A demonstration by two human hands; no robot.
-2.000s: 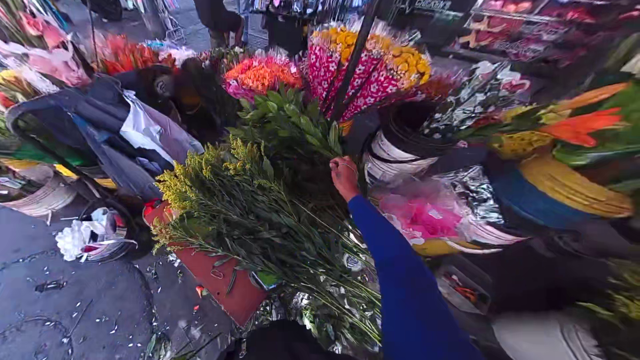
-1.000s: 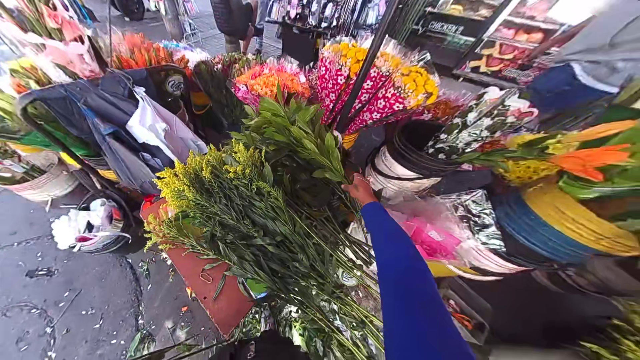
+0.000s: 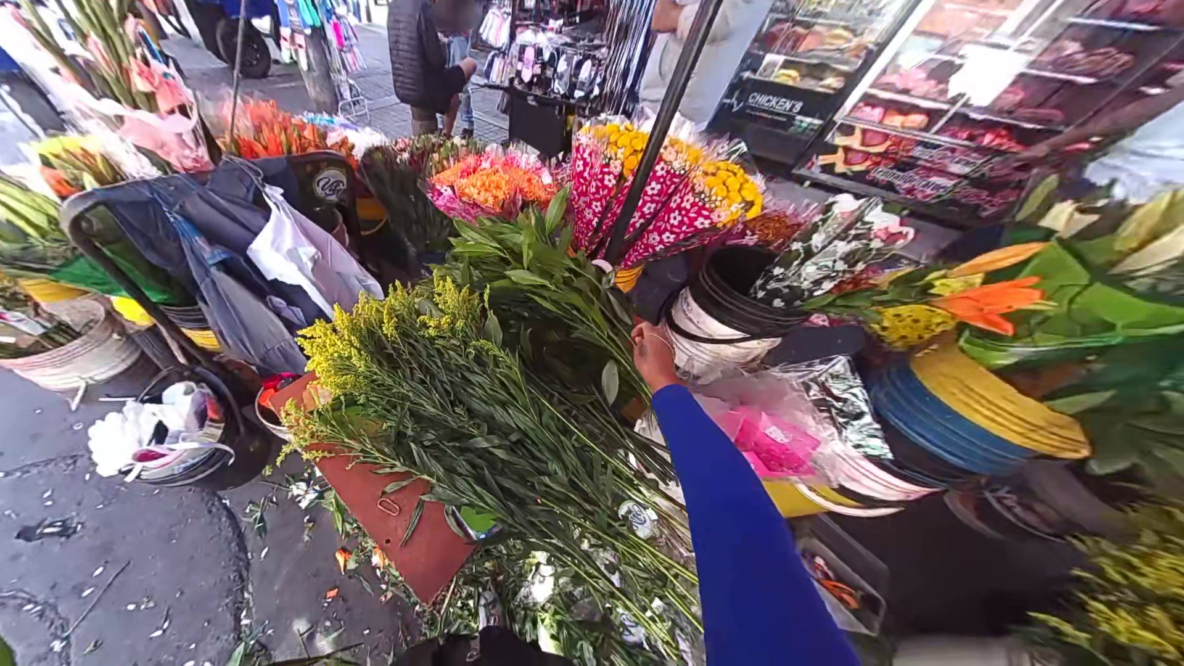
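Note:
My right hand (image 3: 653, 355), at the end of a blue sleeve, is at the stems of a bunch of leafy green foliage (image 3: 541, 254); its fingers are curled and partly hidden by the leaves. Left of and below it, long-stemmed goldenrod-like yellow flowers (image 3: 370, 344) lie in a wide pile, stems toward the lower right. Beneath them a reddish-brown board (image 3: 407, 536) shows. My left hand is not visible.
A dark pole (image 3: 661, 129) rises behind the greens. Buckets (image 3: 708, 324) and wrapped bouquets (image 3: 638, 176) stand beyond and to the right. At left are a jacket-draped chair (image 3: 217, 250) and a bag-filled bucket (image 3: 176, 435). People stand farther back.
The leafy foliage by my right hand has shifted slightly, and the hand remains at its stems. The view has tilted up, showing more of the street and display cases.

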